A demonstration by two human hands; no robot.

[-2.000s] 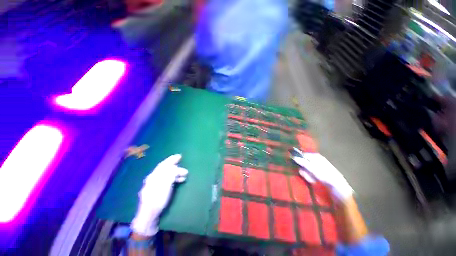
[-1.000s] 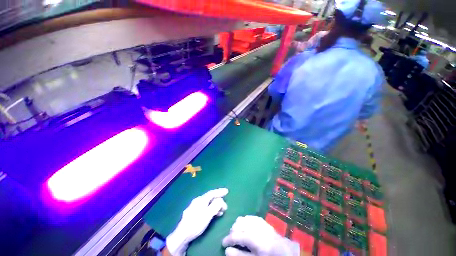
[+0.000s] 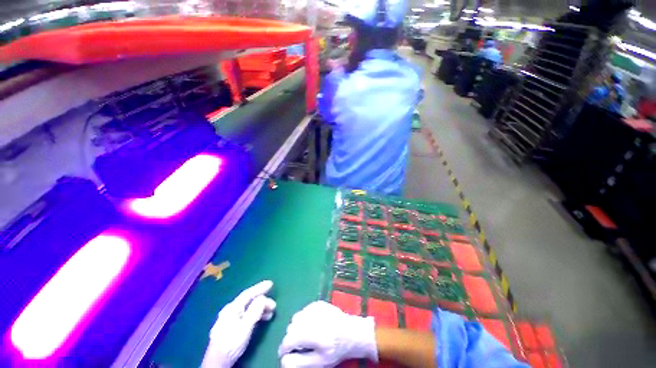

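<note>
My left hand [image 3: 240, 325], in a white knit glove, is over the near part of the green mat [image 3: 291, 230]. Its fingers are loosely spread and nothing shows in them. My right hand [image 3: 324, 336], also gloved, is just right of it, near the tray's left edge. Its fingers are curled down, and whether they hold anything is hidden. The sectioned tray [image 3: 326, 287] lies on the right. Small green circuit boards [image 3: 381, 277] fill much of its far rows. Red pockets [image 3: 383, 312] show bare in the nearer row and at the right side.
Two glowing purple-pink lamps [image 3: 72, 296] stand over the conveyor at left, behind a metal rail [image 3: 208, 248]. A yellow tape mark [image 3: 214, 270] is on the mat. A person in blue [image 3: 374, 118] stands beyond the tray. Black racks [image 3: 536, 93] are at far right.
The view has turned right since one second ago. My right hand was over the tray two seconds ago and is now beside my left hand; it was there one second ago too.
</note>
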